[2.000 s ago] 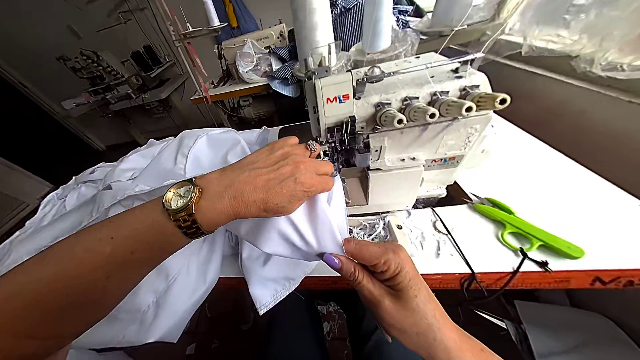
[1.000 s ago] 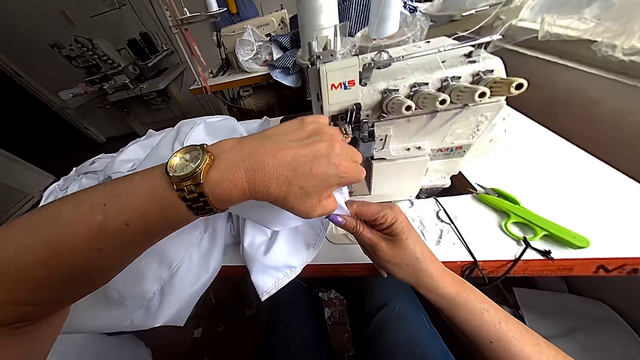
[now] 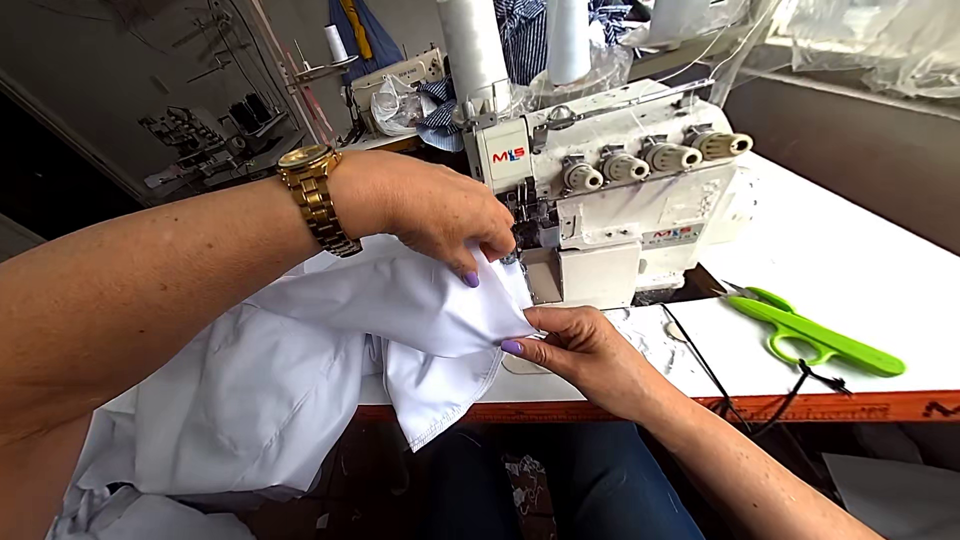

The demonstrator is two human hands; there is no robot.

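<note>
White fabric (image 3: 247,382) lies bunched at the left of a white overlock sewing machine (image 3: 622,195) and hangs over the table's front edge. My left hand (image 3: 427,210), with a gold wristwatch (image 3: 315,195) on the wrist, grips the fabric's upper part just left of the needle area, thumb on top. Lower and to the right, my right hand (image 3: 585,352) pinches the fabric's edge between thumb and forefinger, in front of the machine. A serged edge shows on the hanging corner. My left hand partly hides where the cloth meets the machine.
Green-handled thread snips (image 3: 832,337) with a black cord lie on the white table (image 3: 810,232) at the right. Thread scraps lie before the machine. White thread cones (image 3: 472,52) stand behind it. Another sewing machine (image 3: 397,79) and a plastic bag (image 3: 397,105) are farther back.
Since the last earlier frame, my left hand has moved up and away from my right hand, with more fabric now showing between them. My right hand still pinches the fabric's edge.
</note>
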